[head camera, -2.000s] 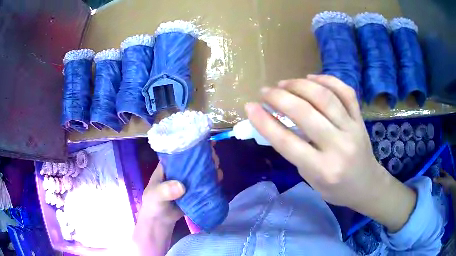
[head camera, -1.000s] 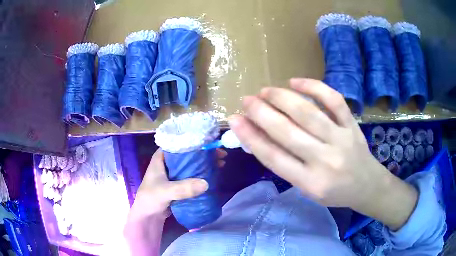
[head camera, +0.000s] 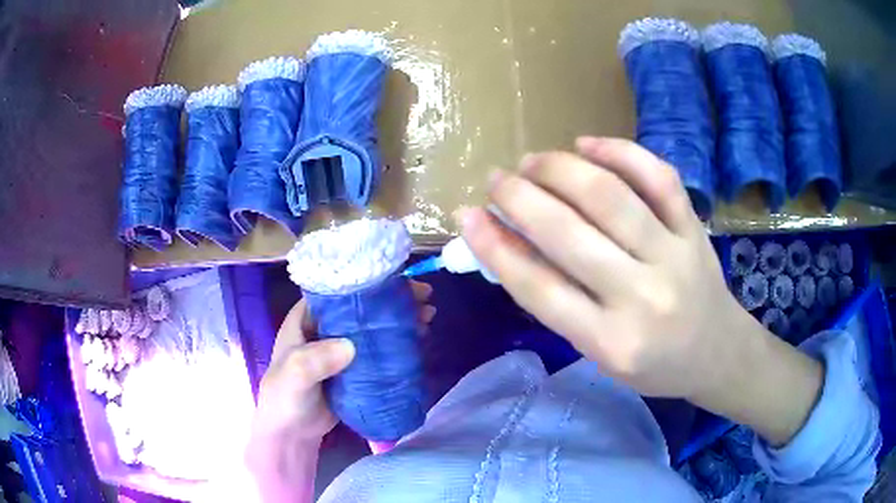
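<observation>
My left hand [head camera: 305, 368] is closed around a wrinkled blue tubular piece [head camera: 371, 359], held below the bench's front edge with its fluffy white trim [head camera: 349, 257] up. The thumb lies on its near side and fingertips show at its right. My right hand [head camera: 629, 275] holds a small white glue bottle [head camera: 462, 259], mostly hidden in the fingers. Its thin blue nozzle [head camera: 424, 266] points left, with its tip at the lower right edge of the white trim. Whether liquid comes out cannot be seen.
Several blue pieces [head camera: 208, 167] stand at the bench's left; three more [head camera: 742, 118] are at the right. A dark board [head camera: 74, 147] lies far left. Below are a glaring left bin [head camera: 93, 432] and a right bin [head camera: 855, 329], both with pale-ended pieces.
The held piece has moved slightly left since one second ago and turned a little, with its white opening less visible. The nozzle has moved up slightly and stays beside the trim.
</observation>
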